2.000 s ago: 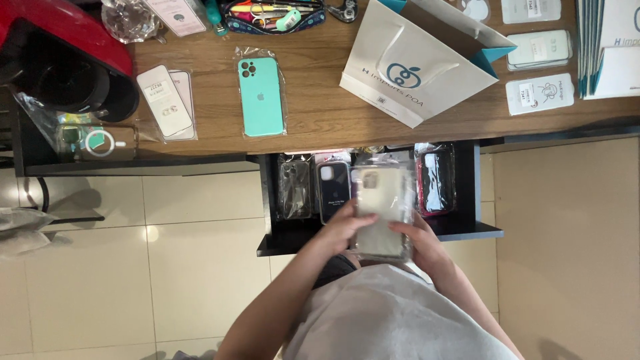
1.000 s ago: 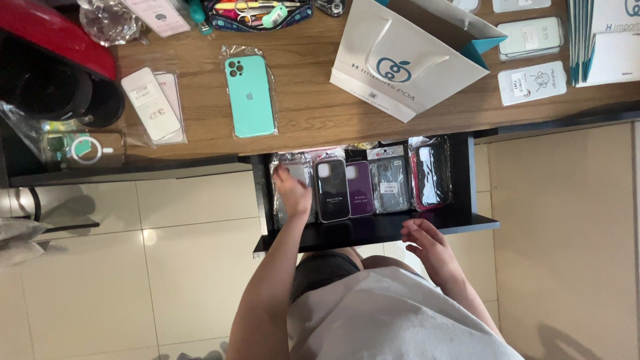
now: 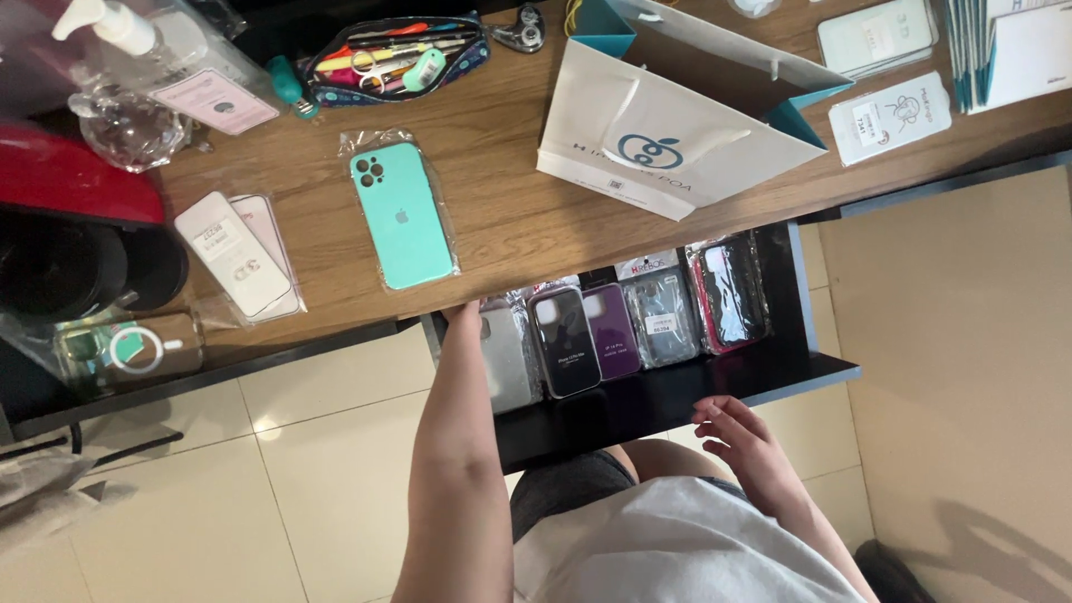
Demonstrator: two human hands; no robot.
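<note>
Under the desk edge, my left hand (image 3: 466, 308) reaches into the left side of a pulled-out black drawer (image 3: 603, 425); its fingers are mostly hidden, so what it touches cannot be seen. Beside its wrist lies a clear phone case in plastic (image 3: 509, 356). Further right in the drawer are a black phone case (image 3: 566, 347), a purple one (image 3: 614, 331), a grey clear packaged case (image 3: 662, 314) and a black and red one (image 3: 727, 293). My right hand (image 3: 737, 440) hovers by the drawer's front edge, fingers loosely bent, holding nothing.
On the wooden desk (image 3: 494, 201) lie a turquoise phone case (image 3: 404, 222), packaged screen protectors (image 3: 234, 251) and a pencil case (image 3: 394, 63). A white paper bag (image 3: 662, 134) leans near the drawer. A pump bottle (image 3: 180, 50) and a red and black machine (image 3: 71, 201) stand left.
The clear packaged case held in both hands two seconds ago has been let go. My left hand has moved from above the drawer's left cases to beneath the desk edge.
</note>
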